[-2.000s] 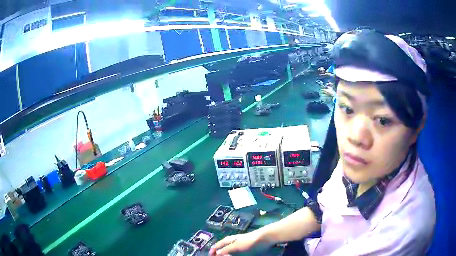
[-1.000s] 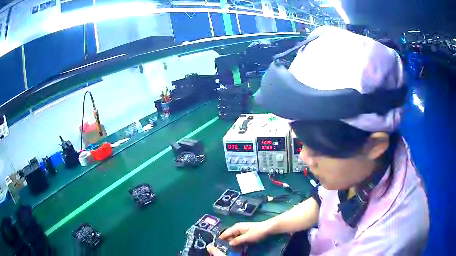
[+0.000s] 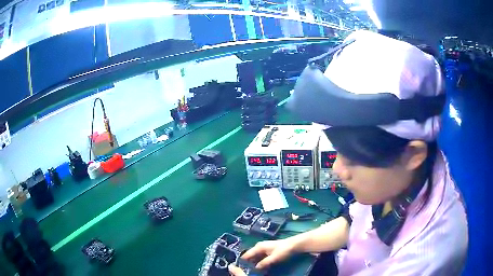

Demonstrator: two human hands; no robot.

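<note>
Neither of my own hands is in the picture. The hands in view belong to the person at the right. That person's hand touches an open device housing at the bottom edge, beside further grey parts. Another open housing with a round ring lies just behind it on the green bench mat. Dark circuit-board assemblies lie spaced to the left, one at the bottom left, one further up and one farther back beside a black block.
Bench power supplies with red digits stand behind the housings. A white card and leads with red clips lie before them. The person in cap and smock fills the right. Stacked black trays and a red-orange container stand farther back.
The neighbouring person has turned from facing me to looking down at the bench, with both hands now at the near housing. Since one second ago the view has shifted slightly.
</note>
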